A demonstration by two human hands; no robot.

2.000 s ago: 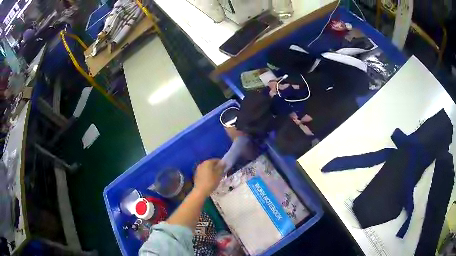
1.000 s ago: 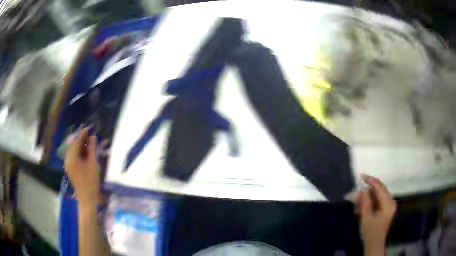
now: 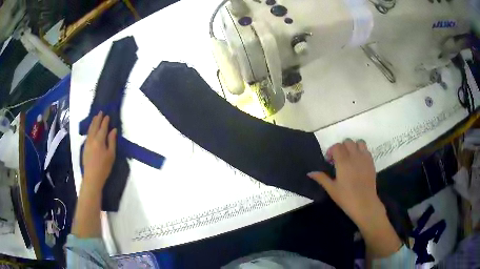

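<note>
A long, curved dark navy panel [image 3: 226, 131] lies flat on the white machine table [image 3: 158, 205], its upper edge near the lit needle area. My right hand [image 3: 350, 178] is on its right end, thumb and fingers at the cloth edge. A second dark piece [image 3: 113, 73] lies at the left with brighter navy strips [image 3: 142, 153] across it. My left hand [image 3: 99, 149] rests on the strips with its fingers close together; its grip is unclear. The off-white sewing machine [image 3: 326, 31] stands behind the panel.
A blue tray [image 3: 63, 92] with dark and white pieces is at the left. A printed ruler [image 3: 210, 216] runs along the front table edge. Black-handled snips [image 3: 464, 94] lie at the table's right end. More dark pieces [image 3: 429, 231] lie on a pale surface at the lower right.
The view has swung from the blue bin to the machine. My left hand has moved from beside the table onto the strips. The long panel now lies slanted below the needle area, my right hand still at its end.
</note>
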